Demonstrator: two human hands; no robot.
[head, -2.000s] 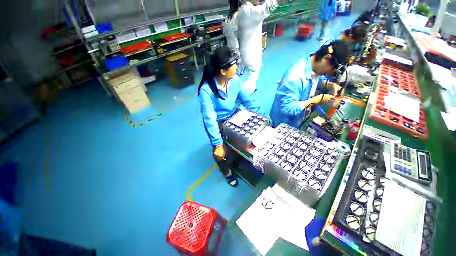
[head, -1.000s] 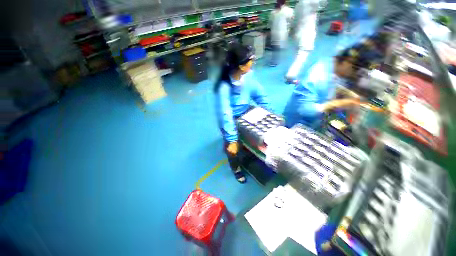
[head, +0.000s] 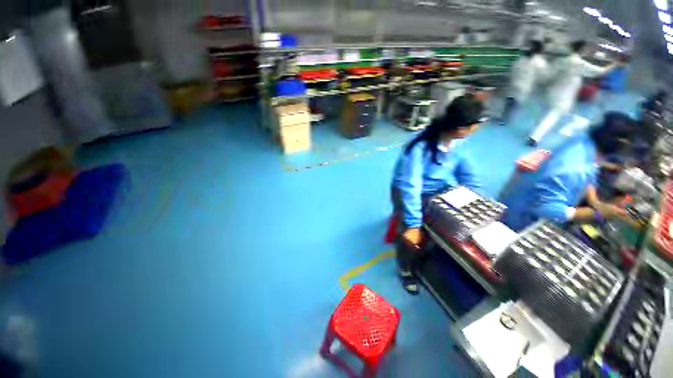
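Note:
Neither of my hands is in the picture. Nearest in front of me is a red plastic stool (head: 365, 322) with a perforated seat, on the blue floor. To its right, white paper sheets (head: 496, 341) lie on the bench end with a small dark ring-shaped item on them. Behind them stands a block of stacked parts trays (head: 564, 266) with rows of round components. A smaller tray stack (head: 466, 212) stands farther back with a paper on top. Another dark parts tray (head: 636, 325) is at the right edge, partly cut off.
Two seated workers in blue smocks (head: 426, 181) (head: 557, 181) are at the bench. People in white (head: 564, 85) are farther back. Blue pallets (head: 74, 214) lie on the left floor. A drawer cabinet (head: 294, 127) and shelving stand across the aisle.
The view has swung left, so the stool, trays and workers sit farther right. The calculator has left the picture, and the pallets at left show more fully.

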